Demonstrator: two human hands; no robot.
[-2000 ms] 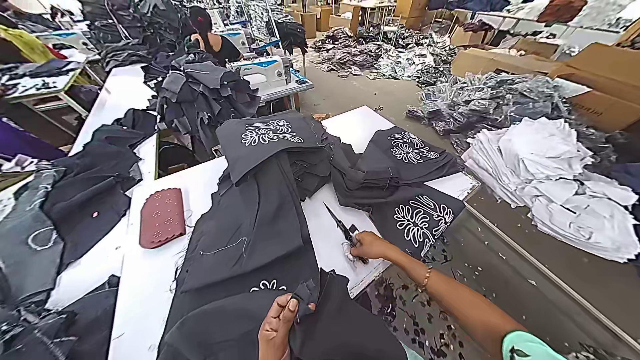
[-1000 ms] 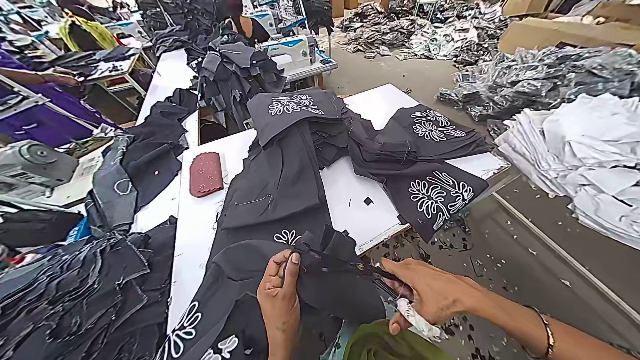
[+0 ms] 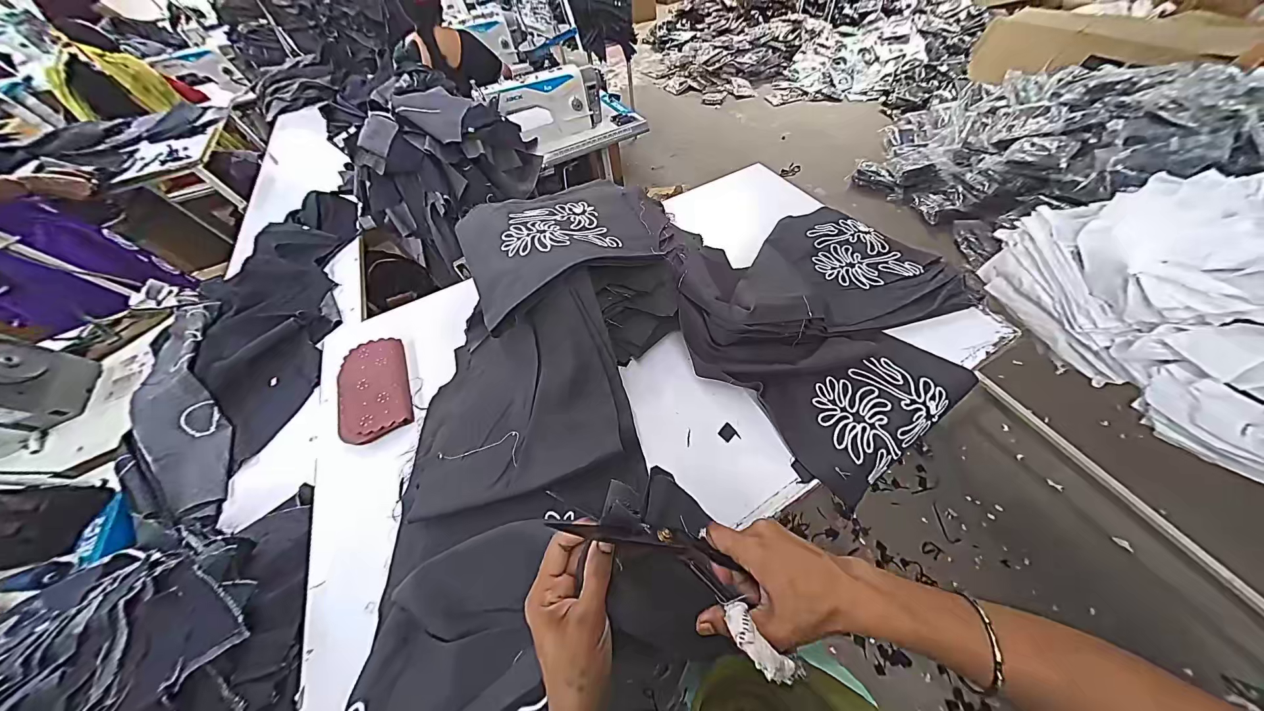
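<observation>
My right hand point(image 3: 780, 583) grips the handles of dark scissors point(image 3: 652, 538), one of which is wrapped in white cloth. The blades point left, across the edge of a dark grey fabric piece point(image 3: 681, 504). My left hand point(image 3: 578, 612) pinches that fabric between thumb and fingers, close to the blade tips. Long dark panels point(image 3: 533, 395) lie along the white table beyond my hands. Dark pieces with white corded leaf embroidery point(image 3: 563, 232) are piled at their far end, and more embroidered pieces point(image 3: 869, 405) overhang the table's right edge.
A maroon scalloped case point(image 3: 375, 391) lies on the white table point(image 3: 346, 494). Sewing machines point(image 3: 548, 104) and a seated person point(image 3: 454, 54) are farther back. White cloth point(image 3: 1145, 296) and plastic-wrapped packs point(image 3: 1047, 128) are heaped at right. Dark scraps litter the floor point(image 3: 948, 533).
Two seconds ago the scissors were in my right hand over the table, away from the fabric; now they are at the fabric by my left hand. The view has shifted.
</observation>
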